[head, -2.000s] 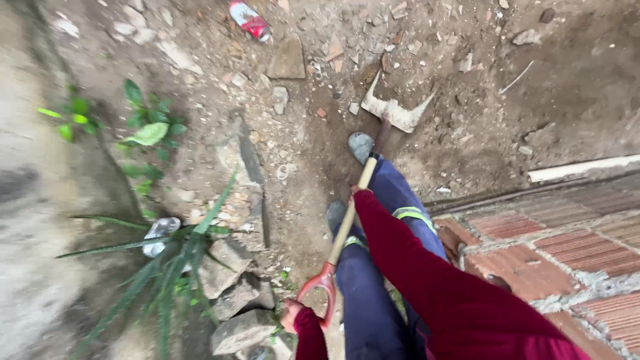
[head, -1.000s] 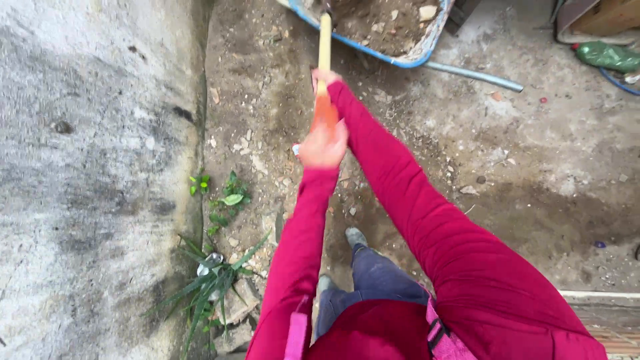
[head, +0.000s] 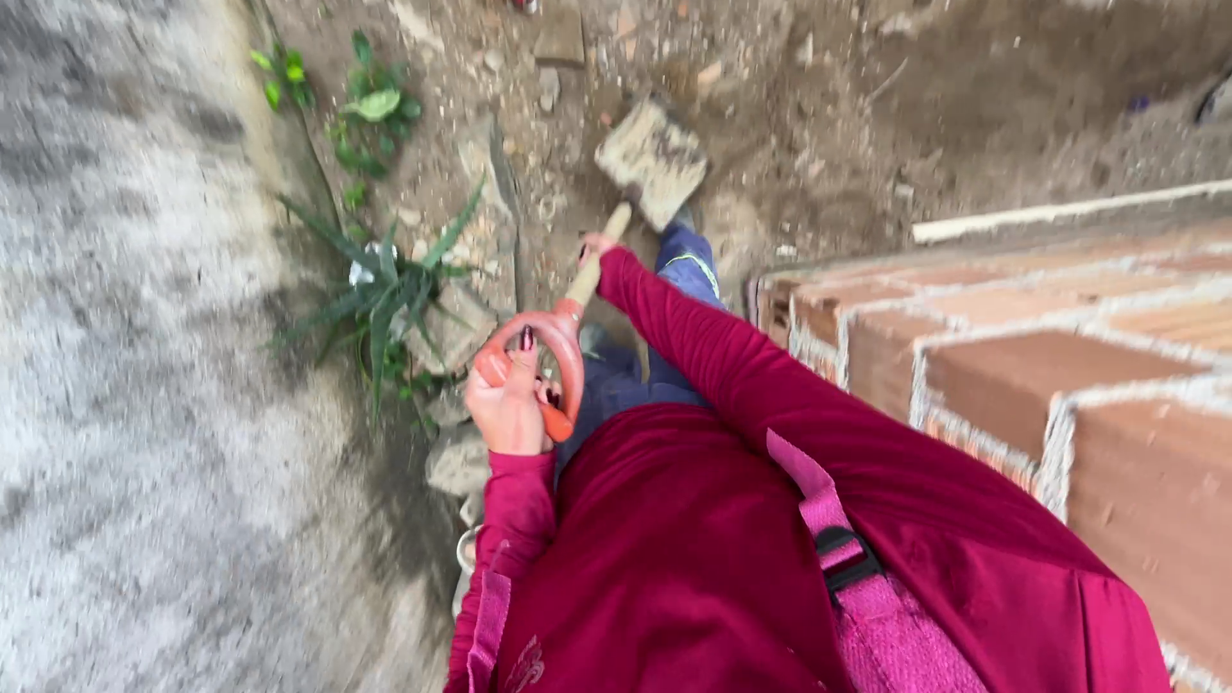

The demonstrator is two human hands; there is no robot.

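Note:
My left hand [head: 515, 397] is wrapped around the orange D-grip of a shovel [head: 568, 351], close to my waist. Further down, my right hand [head: 595, 248] grips the pale wooden shaft. The shovel's blade [head: 653, 162], crusted with pale, dried material, is low over the dirt ground beside my foot; whether it touches the soil cannot be told. No heap of soil shows on the blade.
A rough concrete wall [head: 144, 318] runs along the left, with a spiky plant [head: 383, 298], a leafy plant [head: 371, 111] and stones [head: 457, 462] at its foot. On the right are a brick wall [head: 1039, 371] and a pale strip [head: 1068, 210] on the ground.
One second ago the shovel reached forward to a blue-rimmed wheelbarrow holding soil. Both hands and the shovel have come back near my body; the wheelbarrow is out of view as the view has shifted.

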